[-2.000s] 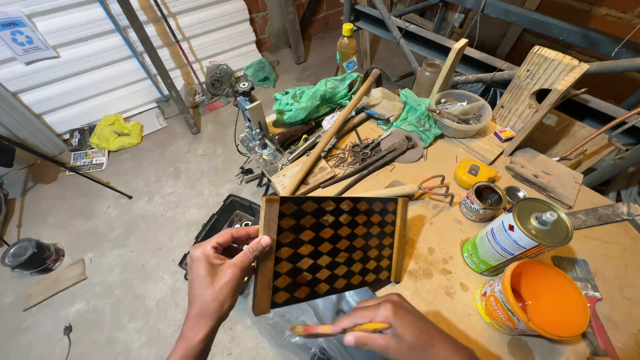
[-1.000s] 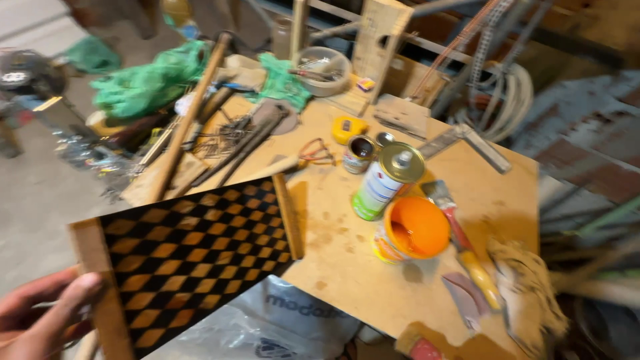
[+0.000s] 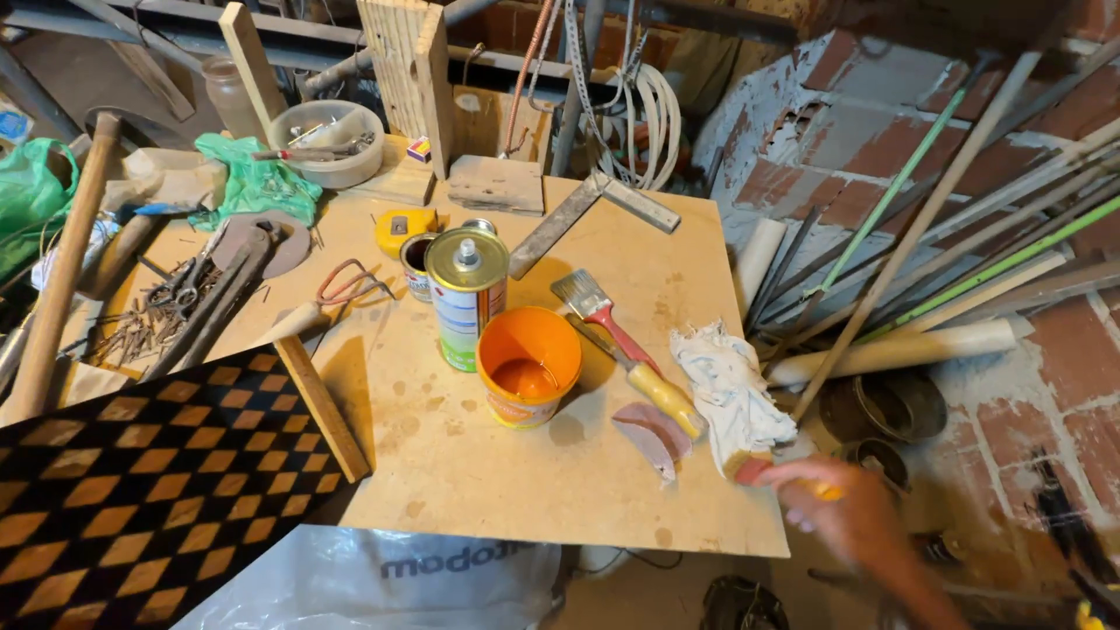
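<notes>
My right hand (image 3: 827,499) is closed on a paintbrush (image 3: 754,469) with a red and yellow handle; its bristles touch the white rag (image 3: 731,389) at the table's right edge. The wooden board with a black and brown diamond pattern (image 3: 175,481) is at the lower left, its wooden end strip (image 3: 322,409) over the table. My left hand is out of view. Mid-table stand an orange plastic cup (image 3: 528,367) with some liquid inside and a metal can (image 3: 466,297). A flat paintbrush (image 3: 604,315) with a red handle lies beside a wooden-handled tool (image 3: 665,398) and folded sandpaper (image 3: 654,437).
A yellow tape measure (image 3: 405,231), a small open can (image 3: 418,267) and a metal square (image 3: 560,226) lie farther back. Pincers (image 3: 223,297), nails and a wooden handle (image 3: 70,262) crowd the left. Poles (image 3: 919,227) lean at the right wall. A plastic bag (image 3: 376,582) hangs below the front edge.
The view has swung far to the right. My right hand, earlier over the board's lower edge with the brush, is now at the rag. My left hand has gone out of view.
</notes>
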